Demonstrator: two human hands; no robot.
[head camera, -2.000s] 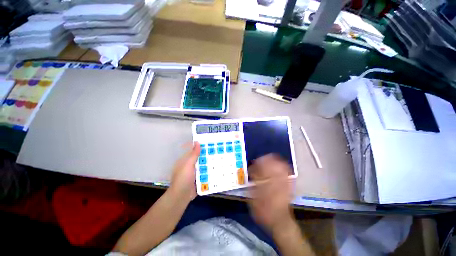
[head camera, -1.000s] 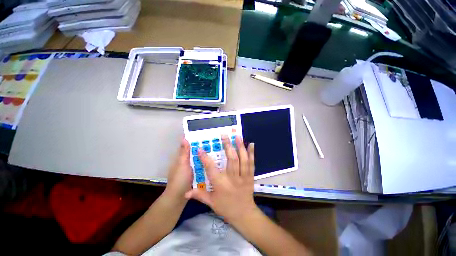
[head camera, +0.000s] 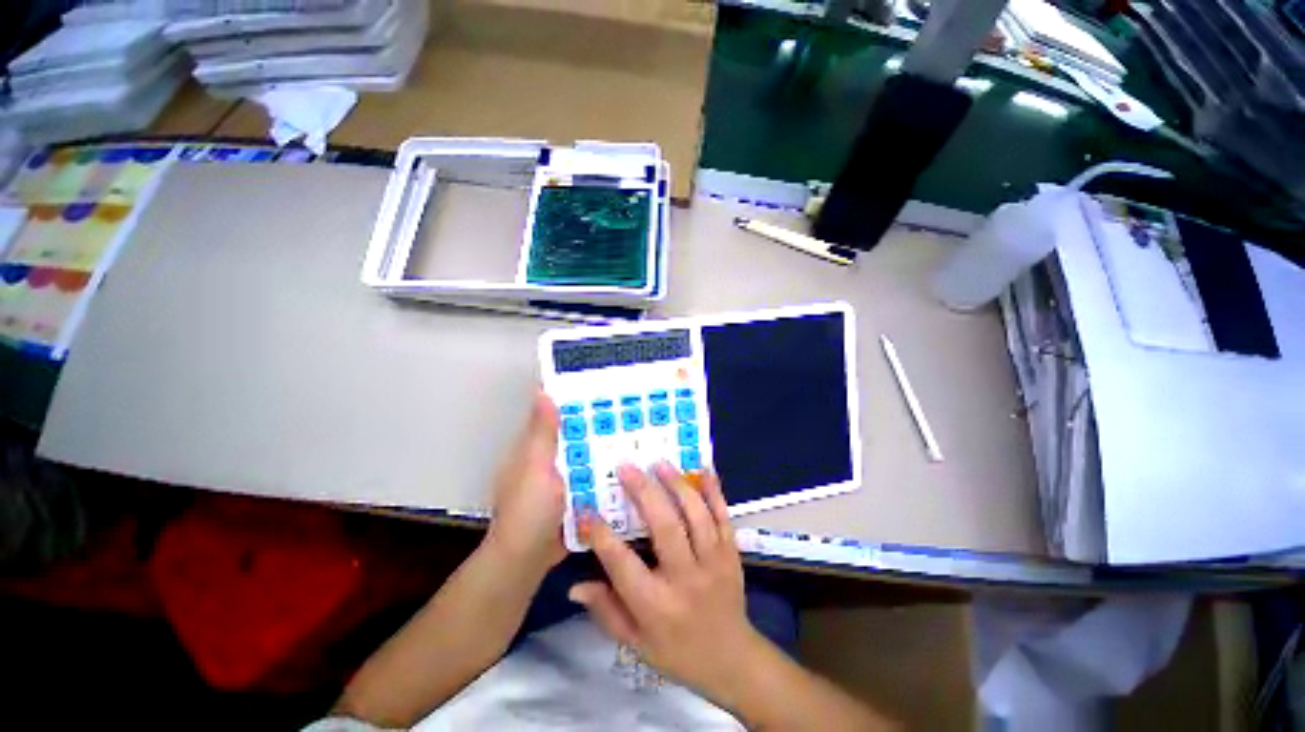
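Note:
An assembled calculator with writing pad (head camera: 630, 375) lies tilted near the bench's front edge. Its narrow display (head camera: 623, 350) shows a full row of dark digits. Its writing screen (head camera: 777, 408) on the right is dark and blank. My left hand (head camera: 530, 483) grips the calculator's left edge; its fingers underneath are hidden. My right hand (head camera: 673, 572) lies over the lower keys with fingers spread and fingertips on them, holding nothing. It hides part of the keypad's bottom rows.
Frame housings (head camera: 472, 296) with a green circuit board (head camera: 588, 233) stand behind the calculator. A white stylus (head camera: 912, 398), squeeze bottle (head camera: 992, 255) and stack of white panels (head camera: 1188, 458) are at right. A cream pen or knife (head camera: 796, 240) lies by the black stand (head camera: 890, 160).
My right hand moved from the writing screen to the upper keys, then down to the lower keys. The display went from blank a second ago to full of digits. The view shifted slightly.

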